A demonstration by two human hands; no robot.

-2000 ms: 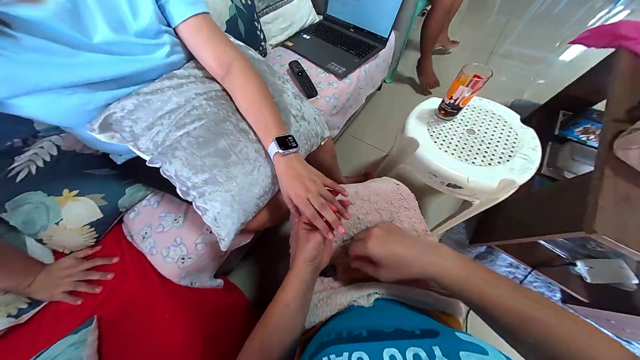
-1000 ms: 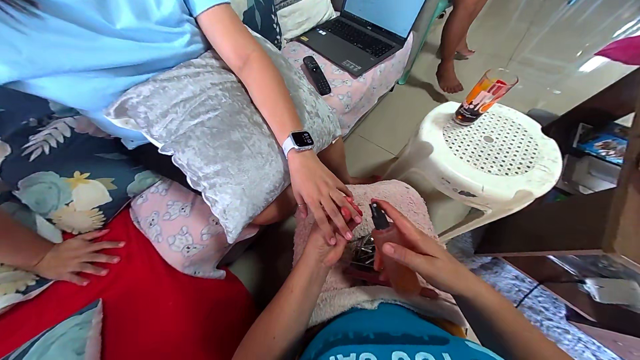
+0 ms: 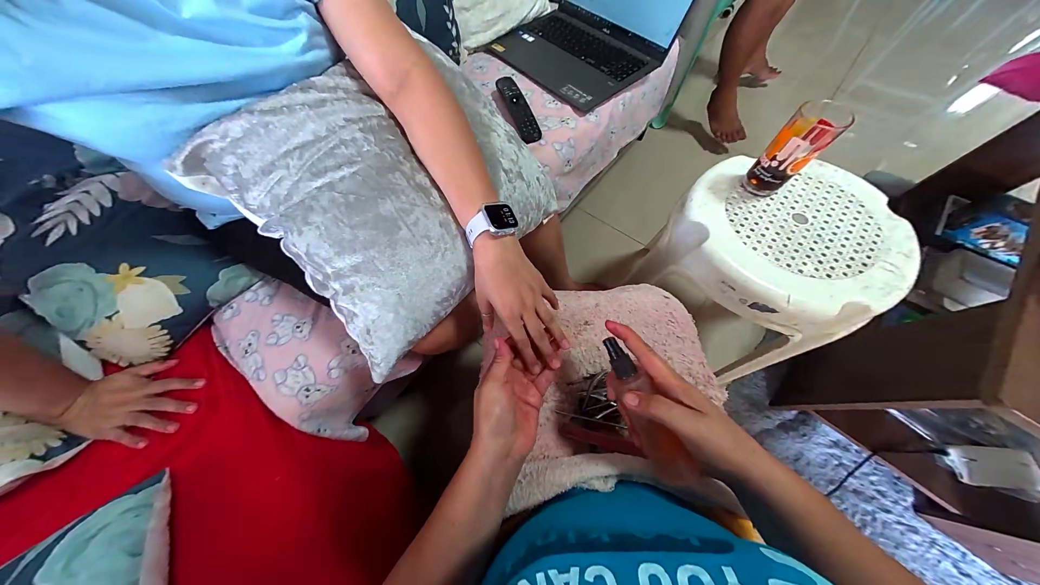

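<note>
My left hand point(image 3: 510, 400) is palm up under the fingers of another person's hand point(image 3: 516, 301), which wears a smartwatch point(image 3: 492, 221) with a pale strap. In my right hand point(image 3: 678, 402) is a clear spray bottle point(image 3: 650, 422) with a black nozzle, its top pointing toward the person's fingers. My right index finger is raised beside the nozzle. Below the bottle, a dark red container of metal tools point(image 3: 597, 414) rests on a pink towel point(image 3: 642, 321) over my lap, partly hidden by my hand and the bottle.
A white plastic stool point(image 3: 877, 268) at the right carries a printed drinking glass point(image 3: 800, 146). A grey velvet pillow point(image 3: 357, 187) lies under the person's arm. Behind are a remote control point(image 3: 518, 110) and a laptop point(image 3: 577, 57). Another person's hand point(image 3: 134, 402) rests on red cloth point(image 3: 276, 487). Wooden shelves point(image 3: 886, 370) stand at right.
Two seconds ago my right hand was low over the towel; it then came up with the spray bottle in it. My left hand has stayed beneath the person's fingers.
</note>
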